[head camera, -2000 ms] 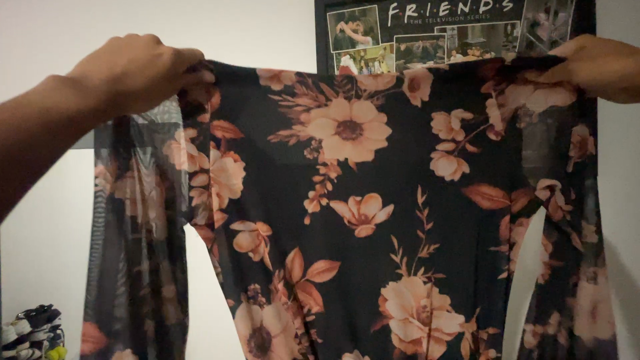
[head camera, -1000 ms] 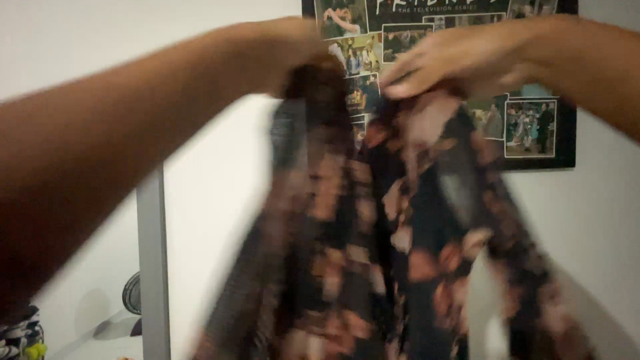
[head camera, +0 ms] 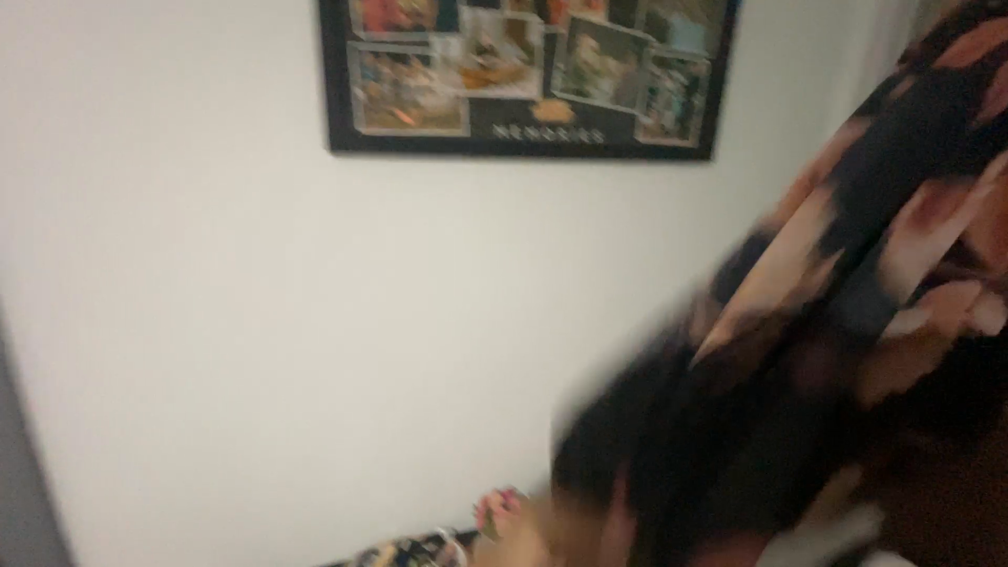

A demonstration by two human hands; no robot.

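Observation:
The black garment with peach and pink flowers (head camera: 756, 370) fills the right side of the view, bunched, slanting and blurred by motion. At its lower left edge, low in the view, a blurred skin-toned shape looks like my left hand (head camera: 524, 543), touching or very near the cloth; its fingers cannot be made out. My right hand cannot be seen; the garment or the edge of the view hides it.
A black-framed photo collage (head camera: 520, 146) hangs on the white wall (head camera: 354, 315). Along the bottom edge lie a patterned dark item (head camera: 402, 551) and a small pink, flower-like thing (head camera: 498, 510). A grey vertical edge (head camera: 20, 472) stands at far left.
The garment was spread wide between both hands, then gathered with the hands close together; now it is swung over to the right. The view has shifted downward.

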